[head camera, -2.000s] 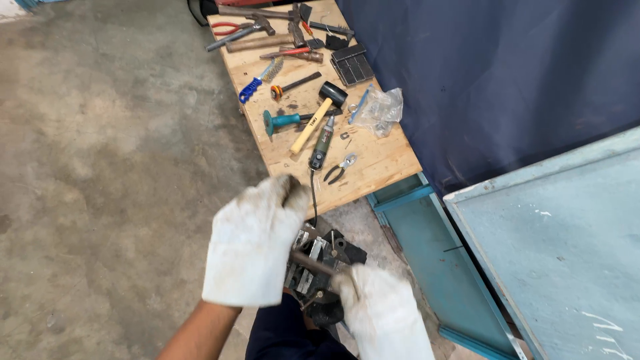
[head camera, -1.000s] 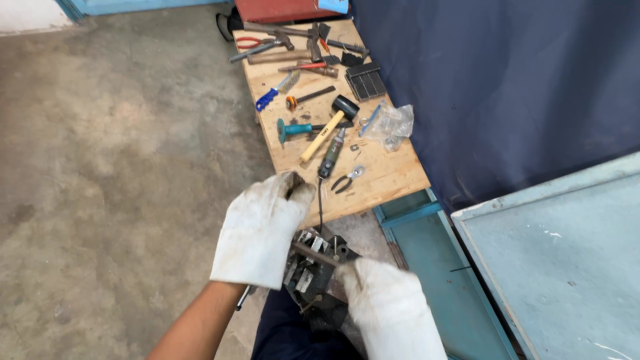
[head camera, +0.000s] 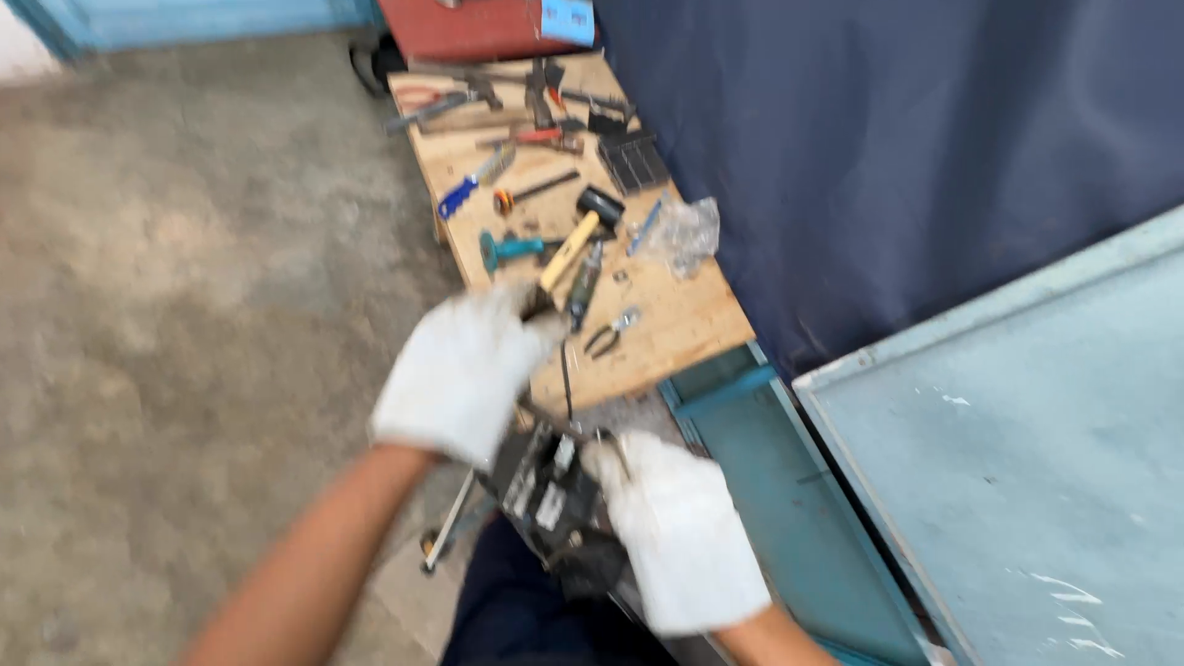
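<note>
My left hand (head camera: 476, 370), in a whitish work glove, is curled above a dark metal vise (head camera: 546, 490); blur and the glove hide whether it grips anything. A dark patch shows at its fingertips. My right hand (head camera: 675, 527), gloved alike, is closed around the near end of a dark bar (head camera: 553, 418). That bar runs up and left over the vise, toward the underside of my left hand. Beyond them, on a wooden bench top (head camera: 684, 319), lie a rubber mallet (head camera: 572, 248), a die grinder (head camera: 585, 289), pliers (head camera: 610, 335) and a teal-handled chisel (head camera: 513, 248).
Farther back on the bench are hammers (head camera: 539, 97), a blue-handled wire brush (head camera: 472, 185), a black tray (head camera: 634, 162) and a clear plastic bag (head camera: 684, 236). A red case (head camera: 472, 32) stands behind. Right are a dark blue sheet (head camera: 888, 166) and a pale blue metal panel (head camera: 1017, 416).
The view has shifted, showing more of the red case at the back. Both gloved hands stay over the vise, and the right one still holds the bar.
</note>
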